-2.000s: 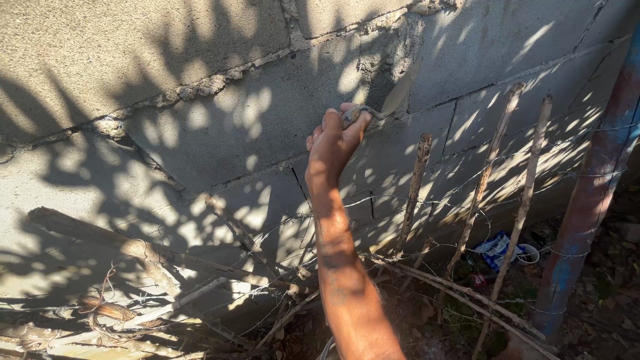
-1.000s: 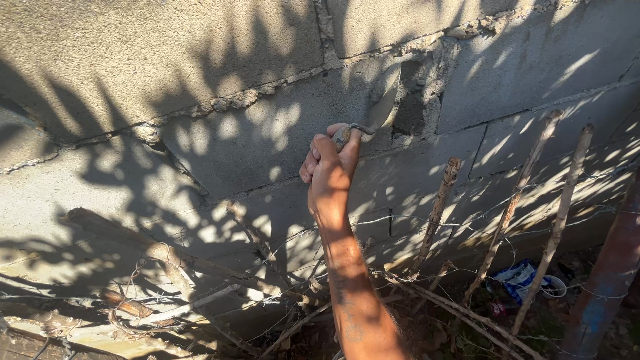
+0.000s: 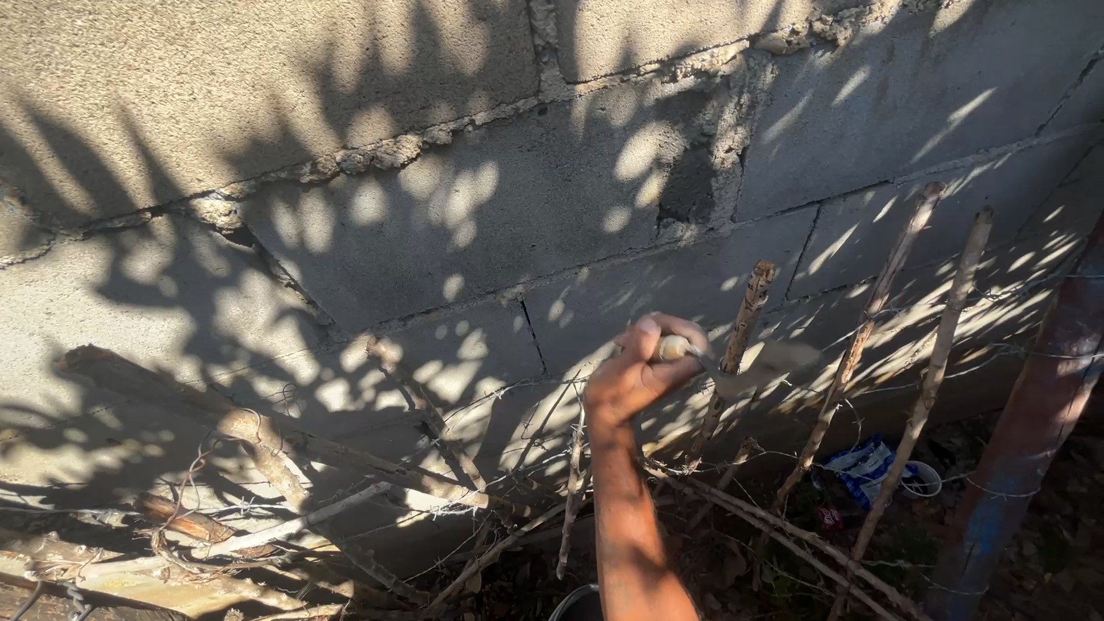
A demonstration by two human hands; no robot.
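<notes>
My right hand [image 3: 642, 366] is closed around the light handle of a trowel [image 3: 768, 366], below the middle of the view. The trowel's blade points right and is blurred, in front of an upright stick. Behind stands a grey concrete block wall [image 3: 448, 216]. Up and right of the hand, a dark, rough recessed patch [image 3: 690, 185] lies beside a crumbly mortar joint [image 3: 737, 129]. Part of a bucket's rim [image 3: 573, 595] shows at the bottom edge, left of my forearm. My left hand is out of view.
Upright sticks [image 3: 862, 336] strung with barbed wire stand before the wall at right, near a thick rusty post [image 3: 1018, 448]. Cut branches [image 3: 345, 453] and wire tangle at lower left. A blue and white wrapper [image 3: 867, 470] and a white cup [image 3: 923, 480] lie on the ground.
My right hand, holding the trowel, has moved down and right, away from the rough patch in the wall. The blade was close to that patch one second ago.
</notes>
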